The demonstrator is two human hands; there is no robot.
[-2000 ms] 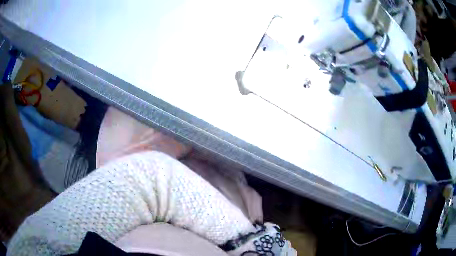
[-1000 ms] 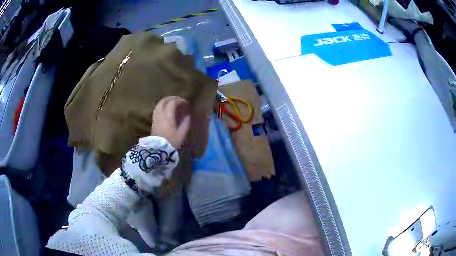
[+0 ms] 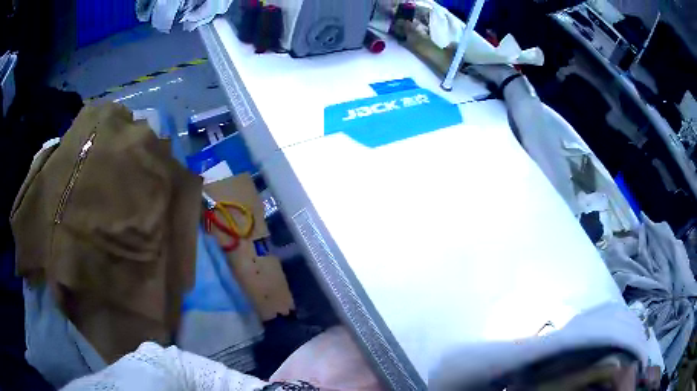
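The olive-brown garment panel (image 3: pixel 115 206) lies on a pile at the left, over blue-grey cloth. Its metal zipper (image 3: pixel 74 179) faces up and runs slanting along its left part. No hand touches the panel. My left sleeve crosses the bottom edge at the left, its dark-patterned cuff just showing, and the left hand is cut off below the picture. At the bottom right is a blurred pale shape with a dark band and a small skin-toned patch. I cannot tell if it is my right hand and sleeve or part of the machine.
The white machine table (image 3: pixel 428 229) has a ruler-marked grey edge and a blue brand label. Scissors (image 3: pixel 229 225) with red and yellow-orange handles lie on cardboard (image 3: pixel 264 282) between panel and table. A grey machine part (image 3: pixel 329 27) stands at the far end. Pale cloth hangs along the right.
The view has turned further left, so table and panel sit further left in the picture. My left hand has left the panel and dropped out at the bottom edge.
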